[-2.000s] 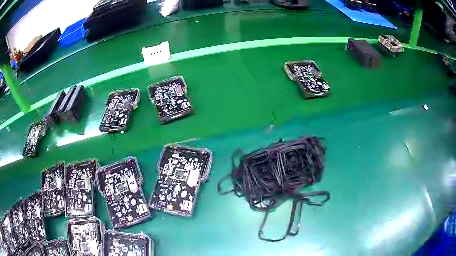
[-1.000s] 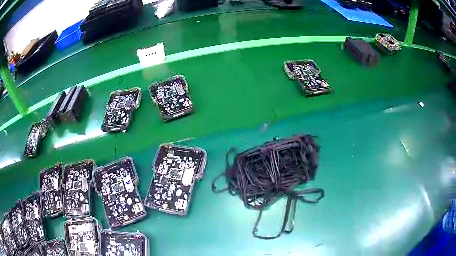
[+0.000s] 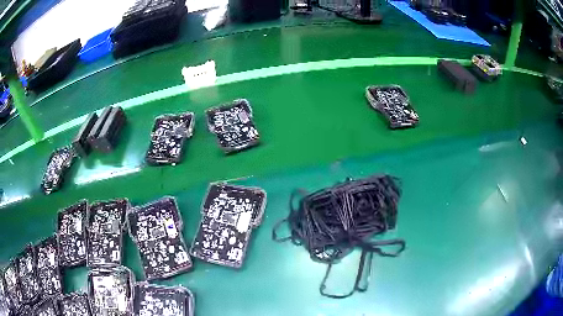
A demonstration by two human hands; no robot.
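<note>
Neither of my hands is in the picture. A tangled heap of thin black sealing gaskets (image 3: 346, 213) lies right of centre on the glossy green surface, with loose loops hanging out towards me. Left of it lies a black housing with a speckled circuit board (image 3: 229, 225). Another housing (image 3: 160, 237) lies beside it, and several more stand close together at the lower left, some cut off by the bottom and left edges.
On the far lane lie speckled housings (image 3: 233, 125), dark narrow blocks (image 3: 107, 128) and a lone housing (image 3: 392, 106). Beyond are a white marker block (image 3: 199, 74), light-green strip (image 3: 308, 65), blue bin (image 3: 96, 45), black trays (image 3: 148, 26), blue mat (image 3: 441, 23) and green post (image 3: 513, 43).
The whole view has shifted a little, so things sit slightly lower and further right than one second ago. Nothing on the surface has clearly moved relative to the rest.
</note>
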